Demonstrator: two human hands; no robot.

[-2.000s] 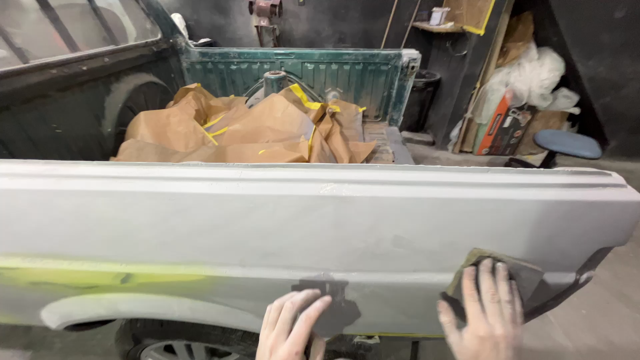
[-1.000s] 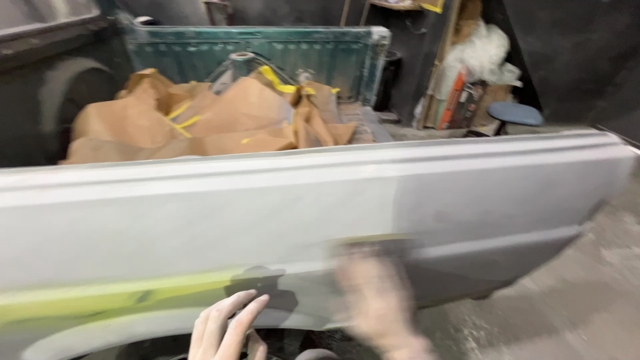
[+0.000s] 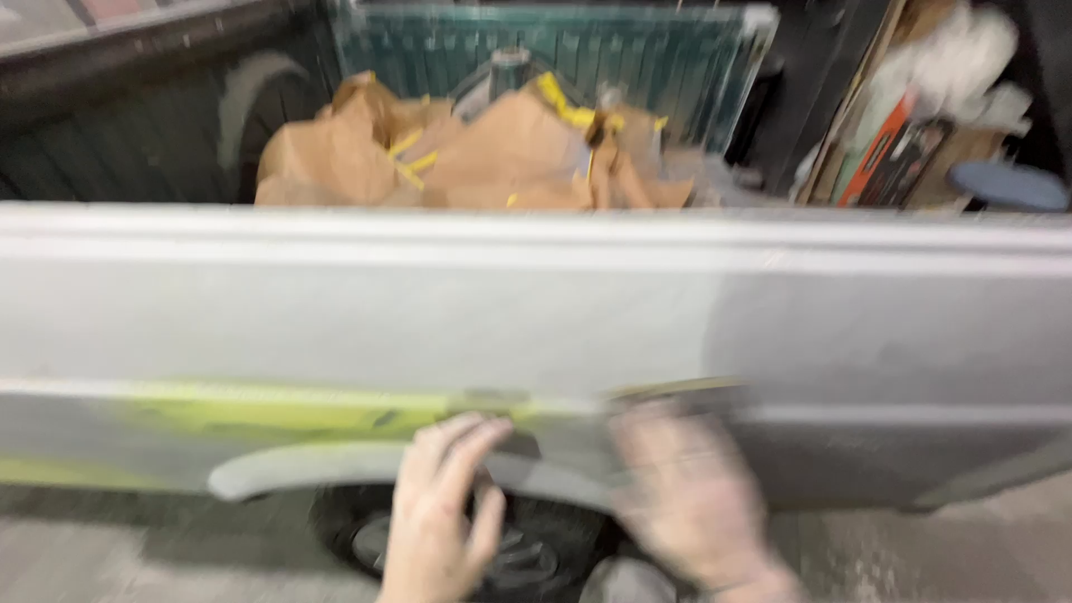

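Note:
The primered side panel of a pickup truck bed spans the view, light grey with a yellow-green band of filler or paint above the wheel arch. My right hand, blurred, presses a flat sanding pad or sheet against the panel's body line, right of the arch. My left hand is raised before the arch, its fingers bent and thumb apart; a small dark thing or shadow shows at its fingertips, too blurred to tell. Whether that hand touches the panel cannot be told.
Crumpled brown masking paper with yellow tape lies in the truck bed. Below the arch is the wheel. Behind at right are a blue round stool seat, an orange and black box and clear plastic sheeting.
My right hand and the pad have moved left along the panel from nearer its right end two seconds ago. My left hand is now in front of the yellow-green band. The view has shifted.

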